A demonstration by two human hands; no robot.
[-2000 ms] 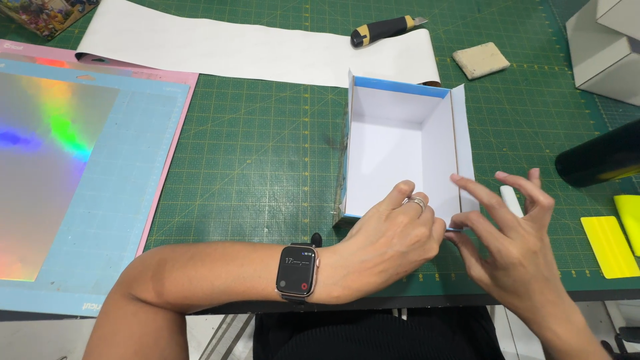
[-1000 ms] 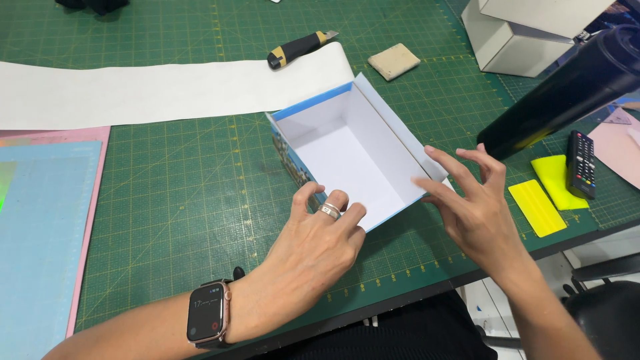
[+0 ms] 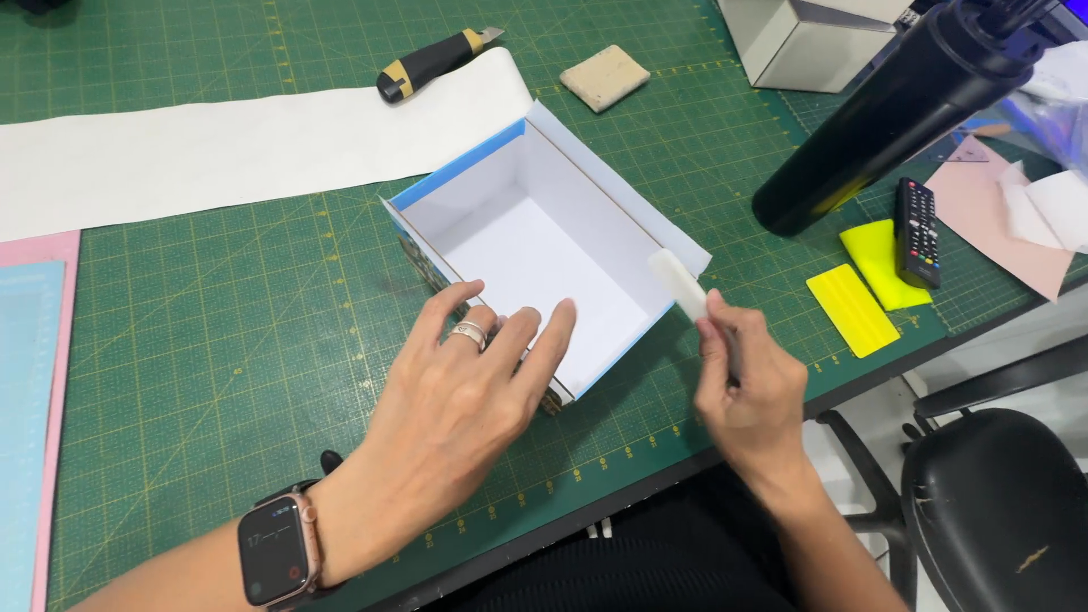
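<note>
An open cardboard box (image 3: 544, 246), white inside with blue edging, sits turned at an angle on a green cutting mat (image 3: 212, 323). Over its near left wall lies my left hand (image 3: 476, 391), fingers spread and bent over the rim, with nothing held in it. My right hand (image 3: 748, 374) grips a flat white tool (image 3: 678, 285), perhaps a bone folder, whose rounded end is at the box's right corner. A strip of paper-covered flap stands out along the far right wall. Behind the box, a white paper strip (image 3: 255, 153) carries a black and yellow utility knife (image 3: 438, 64) with its blade out.
A beige block (image 3: 604, 78) lies beyond the box. Rightward are a black cylinder (image 3: 884, 119), a yellow squeegee card (image 3: 852, 310), a folded yellow cloth (image 3: 884, 263), a remote control (image 3: 918, 234) and a white box (image 3: 807, 42). A black chair (image 3: 1003, 510) stands below the table edge.
The box has turned on the mat since the oldest frame. My right hand has come away from the box's near right edge and now points the white tool toward its corner. The view has shifted right.
</note>
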